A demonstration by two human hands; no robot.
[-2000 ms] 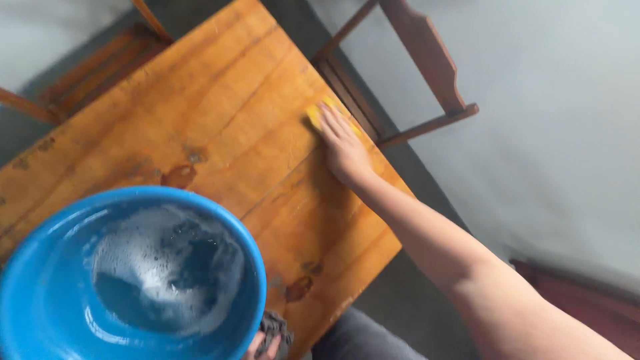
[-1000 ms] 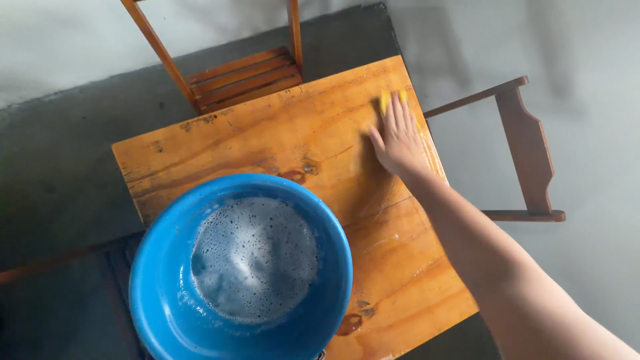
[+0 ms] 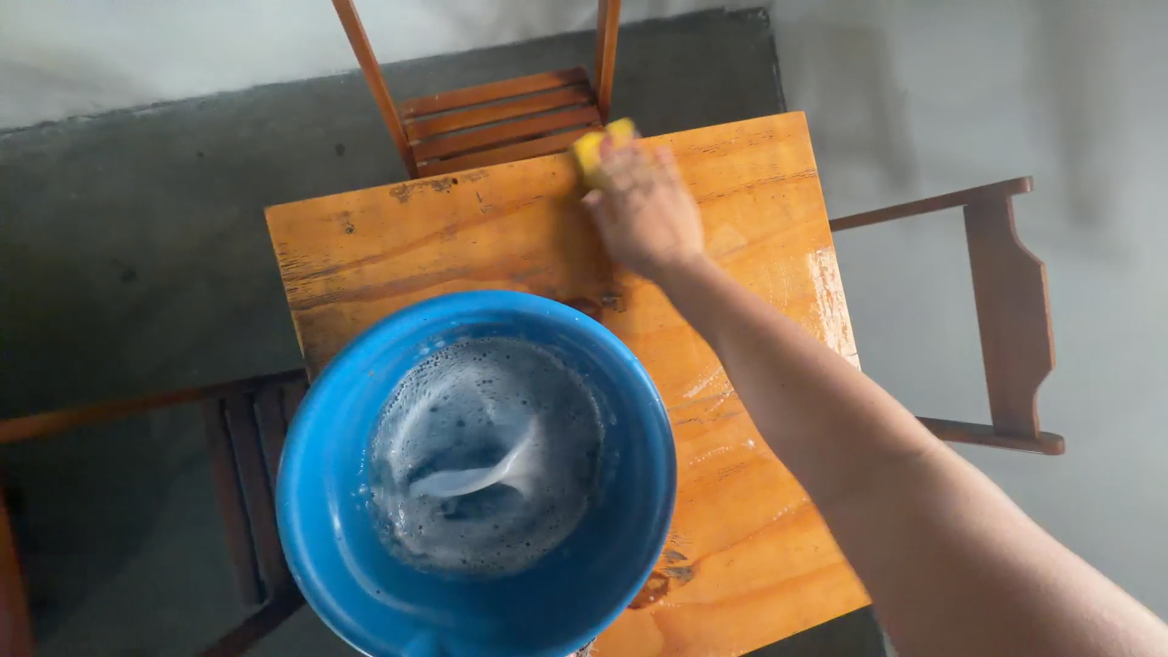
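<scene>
My right hand (image 3: 650, 214) is stretched out over the far edge of the wooden table (image 3: 757, 219), its fingers on a yellow sponge (image 3: 591, 157). Hand and sponge are somewhat blurred. A blue plastic basin (image 3: 639, 456) with soapy water (image 3: 493, 456) covers the near left part of the tabletop in the view. Foam rings the water, and a pale streak curves across it. Wet, whitish streaks show on the wood near the right edge. My left hand cannot be made out; the basin fills the area at the bottom.
A slatted wooden chair (image 3: 502, 114) stands beyond the far edge. Another wooden chair (image 3: 1008, 310) is at the right side, and a dark slatted chair (image 3: 251, 493) is at the left, partly behind the basin. Pale wall and grey floor (image 3: 164, 265) surround the table.
My right hand and the sponge have moved left along the tabletop, from near its far right corner to the far edge by the slatted chair. The view has shifted and turned since the oldest frame.
</scene>
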